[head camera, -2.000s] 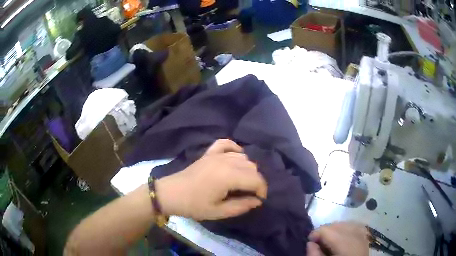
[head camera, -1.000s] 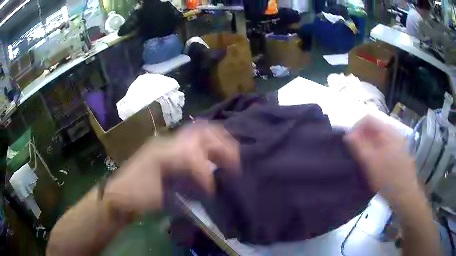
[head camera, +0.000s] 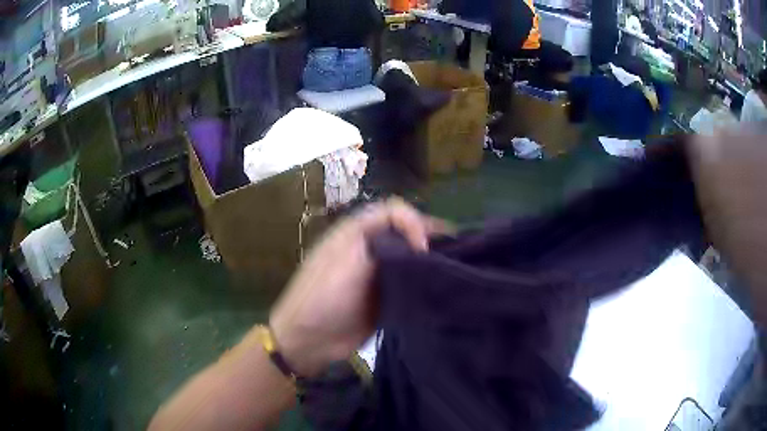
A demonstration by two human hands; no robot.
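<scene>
A dark purple-brown cloth garment (head camera: 496,311) is lifted and stretched between my hands, above the white sewing table (head camera: 664,337). My left hand (head camera: 349,278), with a bracelet at the wrist, grips its left edge. My right hand (head camera: 732,194) is blurred and cut off by the right edge of the picture. It holds the upper right end of the cloth, and its fingers are mostly hidden. The lower part of the cloth hangs down over the table's left edge. The machine head is not clearly in view.
A carton (head camera: 252,227) with a white cloth pile (head camera: 303,143) stands on the green floor at left. Another carton (head camera: 458,118) stands behind. A seated person (head camera: 341,34) works at the far bench. A green container (head camera: 52,194) with hanging white cloth is at far left.
The cloth has gone from lying on the table to being lifted and stretched between both hands. My right hand has moved up and right. The view has turned left, away from the machine.
</scene>
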